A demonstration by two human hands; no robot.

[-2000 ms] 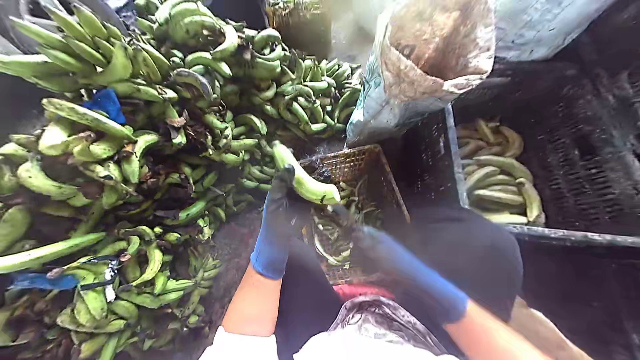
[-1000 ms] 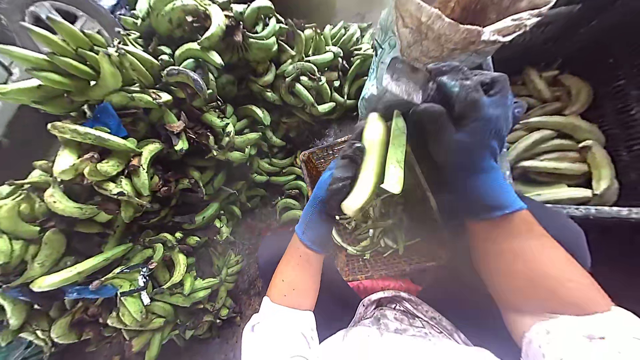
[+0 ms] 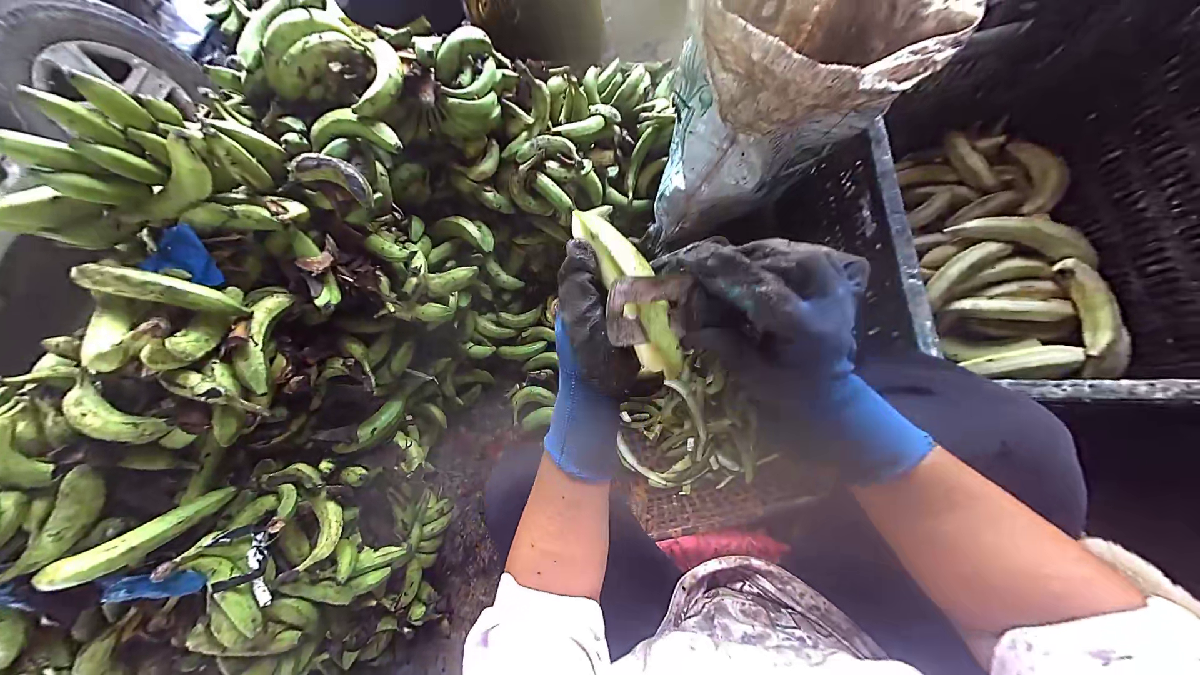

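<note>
My left hand [image 3: 592, 347], in a blue glove with a dark palm, holds a partly peeled green plantain [image 3: 609, 246] upright and tilted. A flat peeling blade [image 3: 634, 311], stained brown, lies across the plantain; my gloved right hand [image 3: 787, 305] grips its other end. Below both hands, a woven basket [image 3: 689, 506] holds strips of green peel [image 3: 680, 441]. The fingertips of my right hand are partly hidden.
Green plantains [image 3: 375, 253] are heaped at the left, with a car wheel [image 3: 103, 66] behind. An open woven sack [image 3: 759, 122] stands ahead. At the right, a black plastic crate [image 3: 905, 244] holds peeled plantains [image 3: 1022, 267].
A long strip of peel beside the plantain one second ago no longer shows there. Two seconds ago my hands were farther apart, and the plantain lay more level in my left hand.
</note>
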